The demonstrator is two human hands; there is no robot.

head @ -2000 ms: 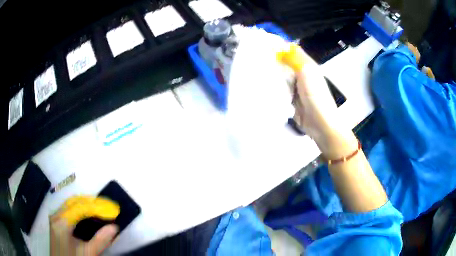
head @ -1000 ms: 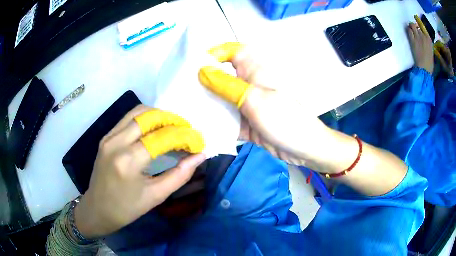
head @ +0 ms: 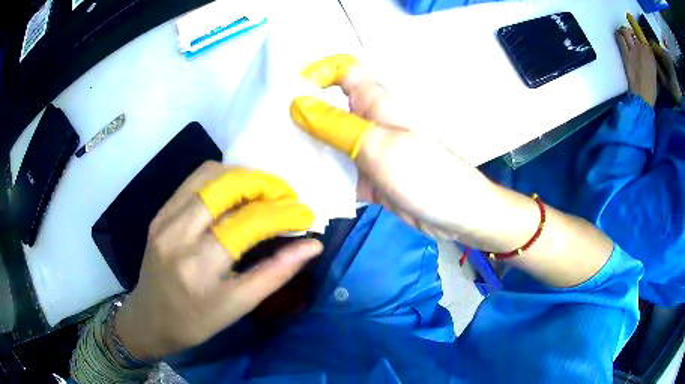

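A white cloth (head: 270,142), seemingly folded, is between my hands above the mat. My right hand (head: 413,165), with yellow cots on the thumb and a finger, is shut on its right side. My left hand (head: 203,247), with two yellow-cotted fingers, touches the cloth's lower left edge. Its thumb is a little below those fingers, with a dark gap between; whether it pinches the cloth is unclear. A black phone (head: 154,195) lies on the mat, partly hidden behind my left hand.
Another dark phone (head: 45,169) and a speckled tool (head: 104,135) lie at left. A white packet with turquoise stripes (head: 221,34) is behind. A shiny black phone (head: 547,49) lies at right, near a neighbour's hand (head: 638,67) and blue sleeve. A blue basket (head: 443,4) shows at top.
Since two seconds ago, my right hand has brought the cloth down and left, and my left hand has left the phone for the cloth. In the last second, the left thumb moved slightly away from its fingers.
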